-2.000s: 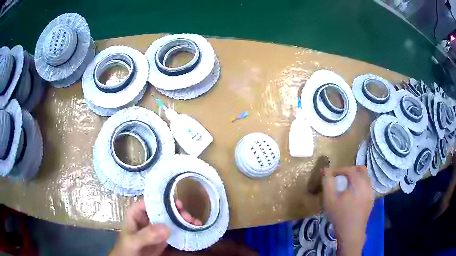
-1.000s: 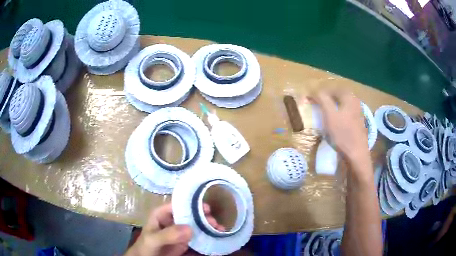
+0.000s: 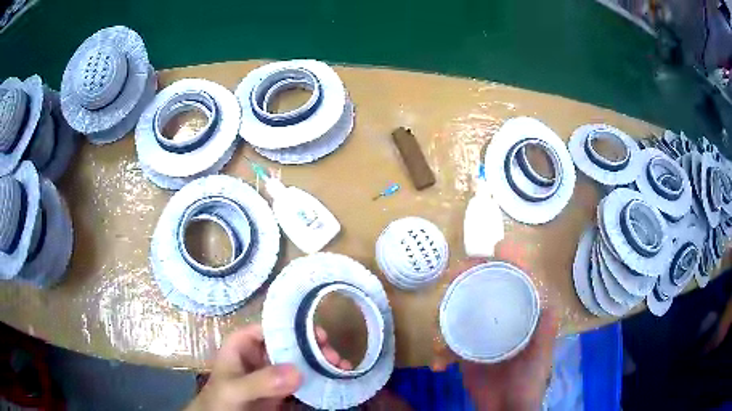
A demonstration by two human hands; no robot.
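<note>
My left hand (image 3: 253, 373) grips a grey-white brim ring (image 3: 282, 331) with a dark band by its left side, fingers showing through the open centre. The ring is tilted, above the board's front edge. My right hand (image 3: 514, 381), partly blurred, holds a dome cap (image 3: 490, 311) with its hollow underside up, to the right of the ring and apart from it. Another dome cap (image 3: 412, 253) lies dotted side up between them, further back. Two white glue bottles lie on the board, one at left (image 3: 303, 217) and one at right (image 3: 483, 225).
Brim rings lie at left (image 3: 172, 273), at the back (image 3: 329, 132) and at right (image 3: 502, 152). Assembled hats (image 3: 120, 120) stand far left. Stacked rings (image 3: 614, 205) crowd the right end. A brown block (image 3: 413, 158) and small blue needle tip (image 3: 390, 190) lie mid-board. A blue crate (image 3: 600, 369) is below.
The brown block now lies mid-board, out of my right hand. My right hand has come back toward the front and now holds a dome cap. My left hand still holds the ring.
</note>
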